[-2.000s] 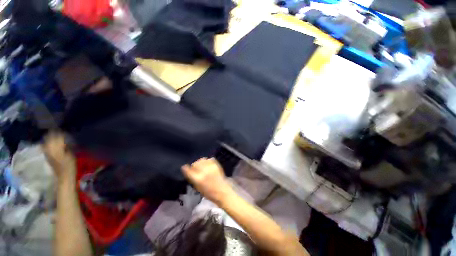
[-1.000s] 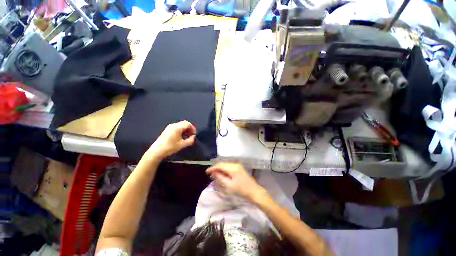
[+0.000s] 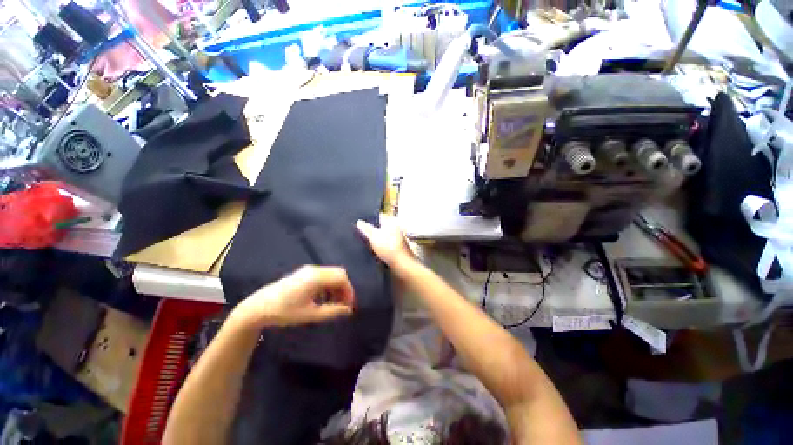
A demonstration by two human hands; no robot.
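Flat black fabric panels lie on the table left of the machine, and black cloth runs over the front edge towards my lap. My left hand is over the cloth near the table's front edge, fingers curled. Its fingertips are blurred, so I cannot tell if they pinch cloth. My right hand is at the panel's right edge, fingertips against the cloth; its grip is unclear. The overlock machine stands to the right, with no black panel at its cloth plate.
A second black fabric pile lies left on yellow-tan cardboard. A red basket is below left. Red-handled snips and a parts tray are right. White tape hangs far right. A grey fan box stands far left.
The view has swung from the left onto the table. Since a second ago, my right hand has moved forward to the panel edge, my left hand nearer my body, and cloth now hangs over the front edge.
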